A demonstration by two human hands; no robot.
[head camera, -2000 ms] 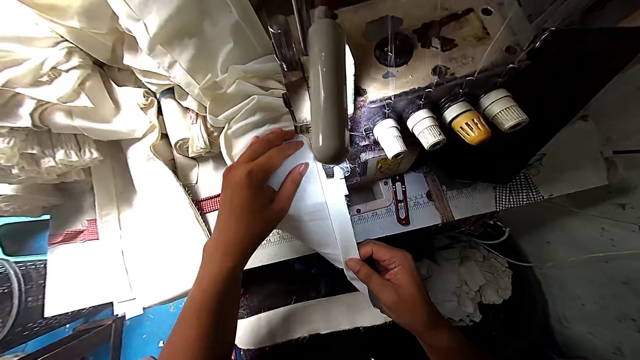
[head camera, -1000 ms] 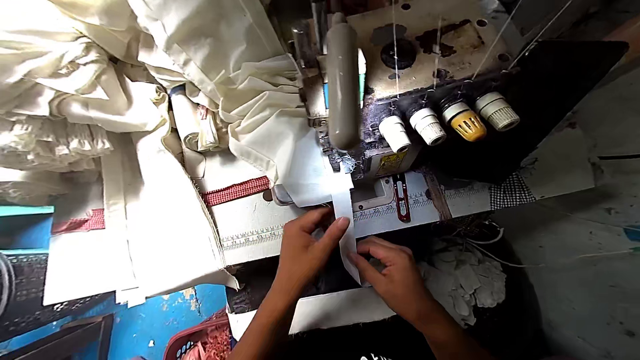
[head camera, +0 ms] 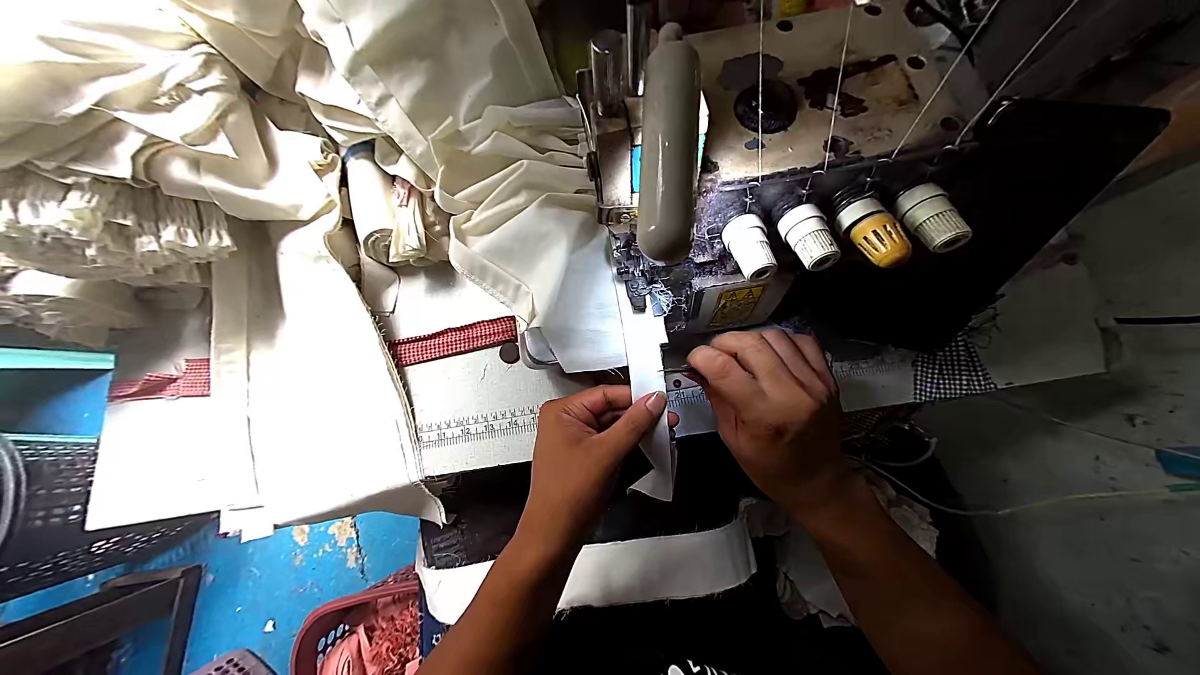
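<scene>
My left hand (head camera: 595, 436) pinches a narrow white fabric strip (head camera: 645, 361) between thumb and fingers, just in front of the overlock sewing machine (head camera: 731, 187). The strip runs up to the presser foot (head camera: 639, 292), and its loose end hangs below my fingers. Right of the strip, my right hand (head camera: 769, 398) is closed around a small, thin dark tool (head camera: 677, 371), mostly hidden, whose tip is at the strip's edge. Gathered cream fabric (head camera: 553, 253) lies left of the presser foot.
Cream fabric (head camera: 300, 375) is heaped at the left. A ruler tape (head camera: 478, 427) runs along the table edge. Tension knobs (head camera: 872, 230) project from the machine. Below stand a red plastic basket (head camera: 314, 623) and a black crate (head camera: 56, 497); more white fabric (head camera: 656, 567) lies under the table edge.
My right hand has left the strip's lower end, moved up beside it and now grips the small tool. My left hand moved from the wide fabric by the machine down to the strip.
</scene>
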